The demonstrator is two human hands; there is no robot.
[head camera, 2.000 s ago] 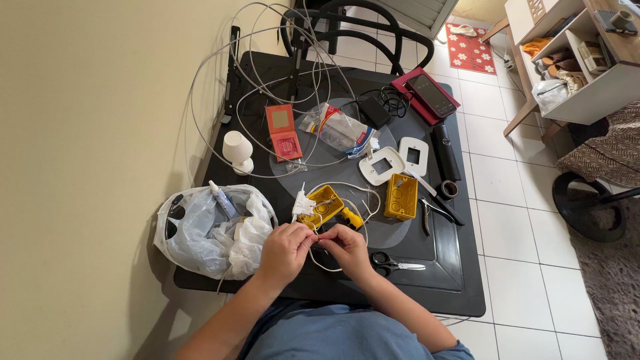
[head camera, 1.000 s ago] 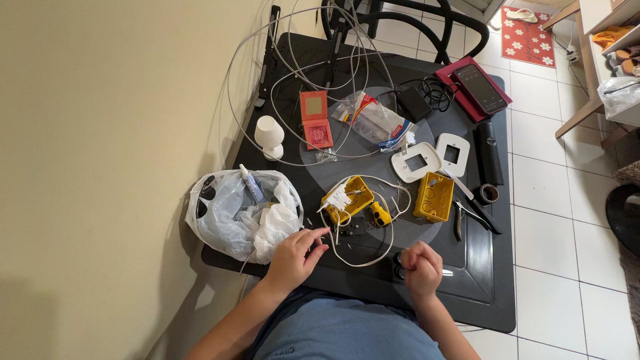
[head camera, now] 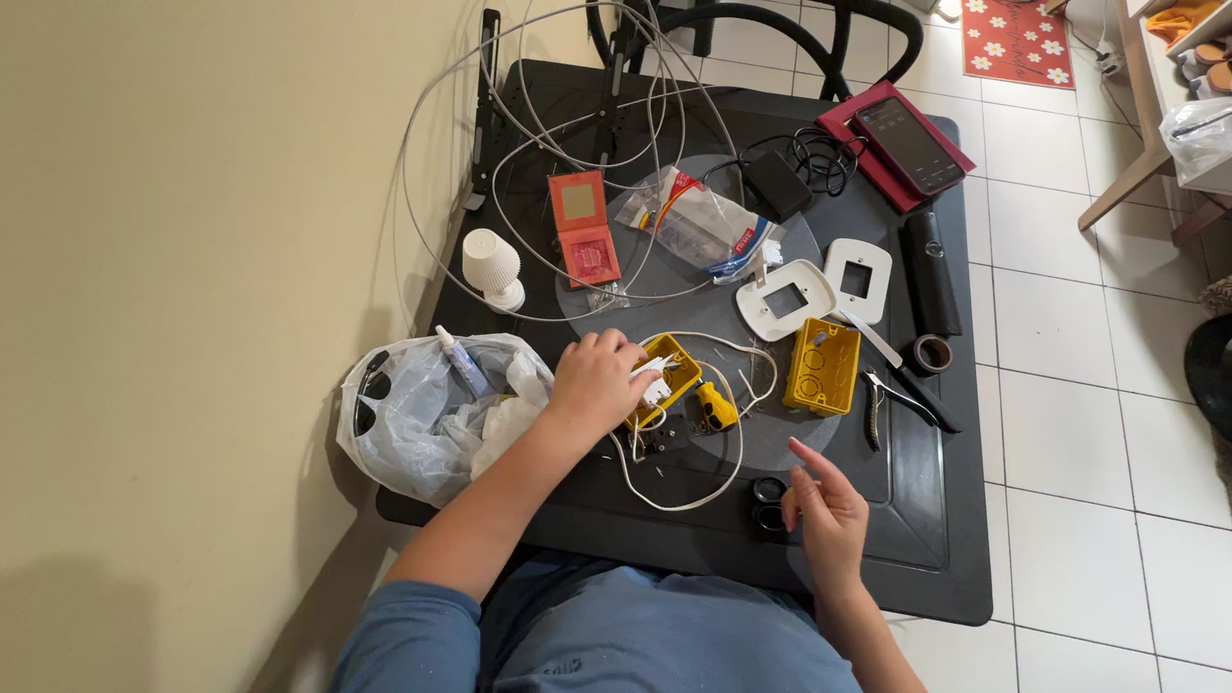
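My left hand (head camera: 602, 385) is at the near yellow electrical box (head camera: 680, 352), its fingers at a white plastic part (head camera: 657, 382) over the box; whether they grip it is unclear. A white cable (head camera: 739, 452) loops from there across the black table. Beside the box lies a yellow-and-black stubby screwdriver (head camera: 715, 407). My right hand (head camera: 828, 510) hovers near the table's front edge, index finger extended, holding nothing visible, next to the black handles of scissors (head camera: 768, 502). A second yellow electrical box (head camera: 823, 368) stands further right, near two white faceplates (head camera: 787, 299).
Left are a plastic bag (head camera: 433, 414) and small white lamp (head camera: 493, 265). Pliers (head camera: 895, 404), a knife (head camera: 890, 356), a tape roll (head camera: 932, 354) and a black case (head camera: 931, 274) lie right. Grey cable (head camera: 500, 183) coils over the back; a phone (head camera: 910, 144) rests back right.
My left hand has moved from the front of the near box up to its left side. My right hand has opened from a curled shape beside the scissors. The hands were together two seconds ago.
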